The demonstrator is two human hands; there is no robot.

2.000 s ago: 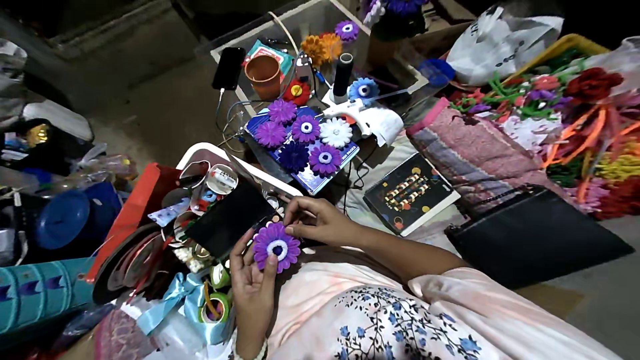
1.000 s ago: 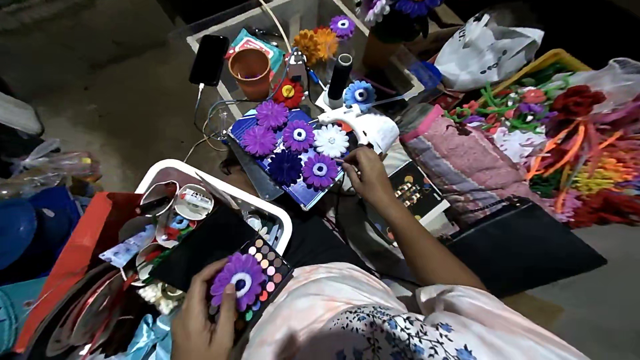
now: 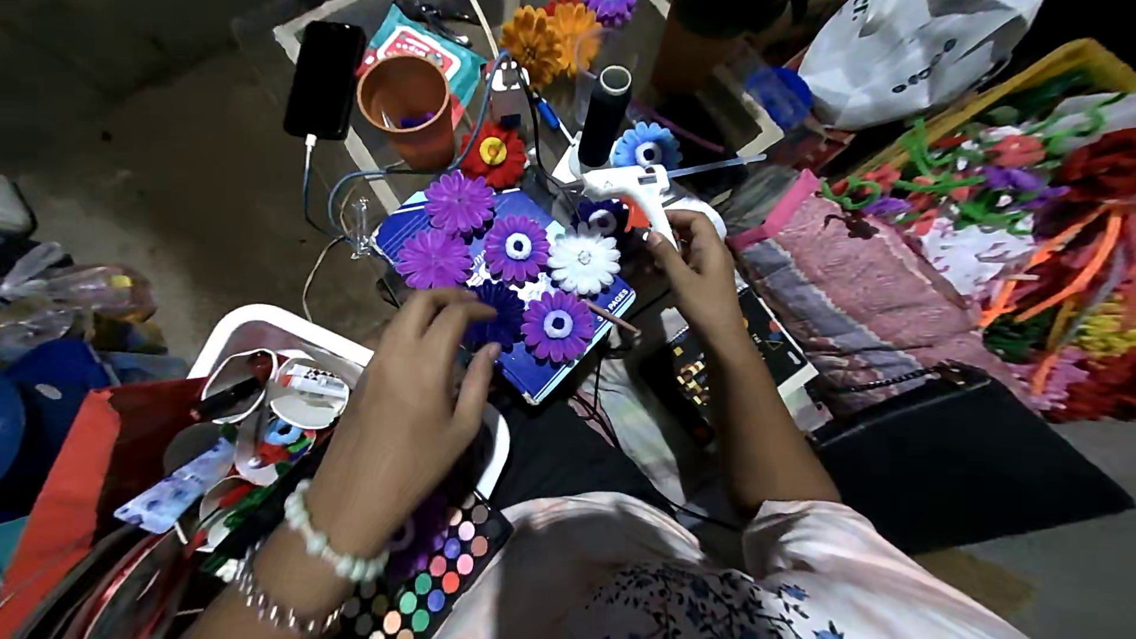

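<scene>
My right hand [image 3: 697,266] is closed around the handle of a white glue gun [image 3: 641,185], its glue stick jutting out to the right. My left hand [image 3: 435,355] hovers with fingers apart at the near left edge of a blue book [image 3: 537,386], partly over a dark purple flower [image 3: 497,315]. On the book lie several flowers, among them a white one [image 3: 584,257] and a purple one with a white and dark centre [image 3: 557,324]. Another purple flower [image 3: 426,532] rests on a makeup palette [image 3: 461,555], mostly hidden behind my left wrist.
Beyond the book stand a brown cup [image 3: 408,106], a phone on a cable [image 3: 325,80], a red flower [image 3: 493,153] and a black thread spool [image 3: 606,115]. A white-rimmed basket [image 3: 266,319] holds supplies at left. A black pouch [image 3: 958,453] and pink cloth [image 3: 879,293] lie at right.
My left hand has let go of the purple flower and moved up to the book. My right hand has moved from beside the book's flowers to the glue gun and gripped it.
</scene>
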